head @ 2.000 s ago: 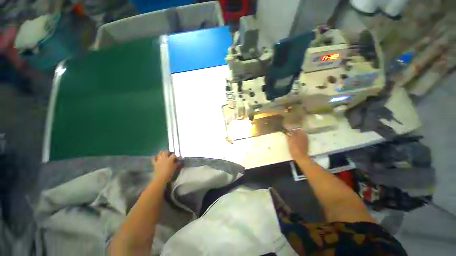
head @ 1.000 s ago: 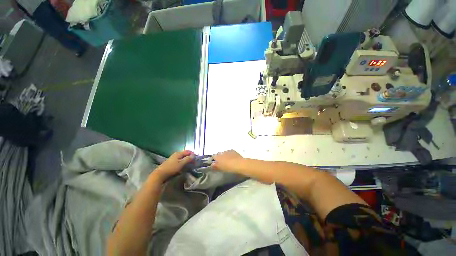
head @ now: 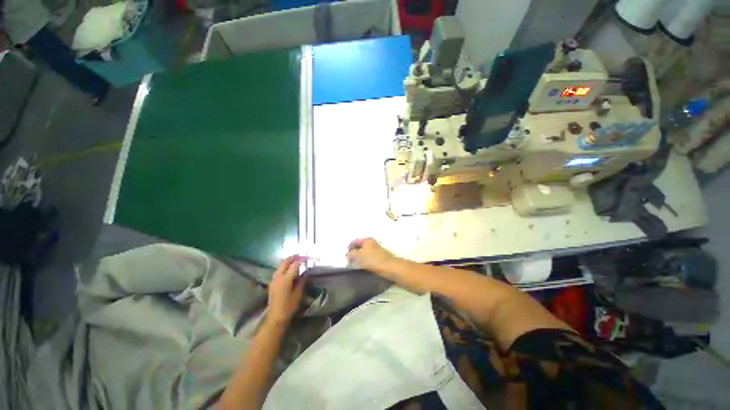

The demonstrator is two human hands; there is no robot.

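Note:
The large grey curtain panel (head: pixel 152 320) is heaped over my lap and to the left, with its edge along the table's front edge. My left hand (head: pixel 286 282) holds that edge at the corner of the green top. My right hand (head: pixel 368 255) holds the edge a little further right, fingers pinched on it. The cream sewing machine (head: pixel 480 144) stands to the right with its lamp lit over the needle plate (head: pixel 456 197). No cloth lies under the needle. A white cloth (head: pixel 368 352) covers my lap.
The green side table (head: pixel 212 152) adjoins the white sewing table (head: pixel 344 160) with its blue edge. A grey scrap cloth (head: pixel 632 196) lies at the right end. A white roll (head: pixel 528 270) is under the table. A teal bin (head: pixel 132 60) and a person's leg (head: pixel 68 68) show at upper left.
My right hand left the needle area and came to the cloth edge beside my left hand. Since then my hands have moved slightly apart along the edge. The view has also shifted.

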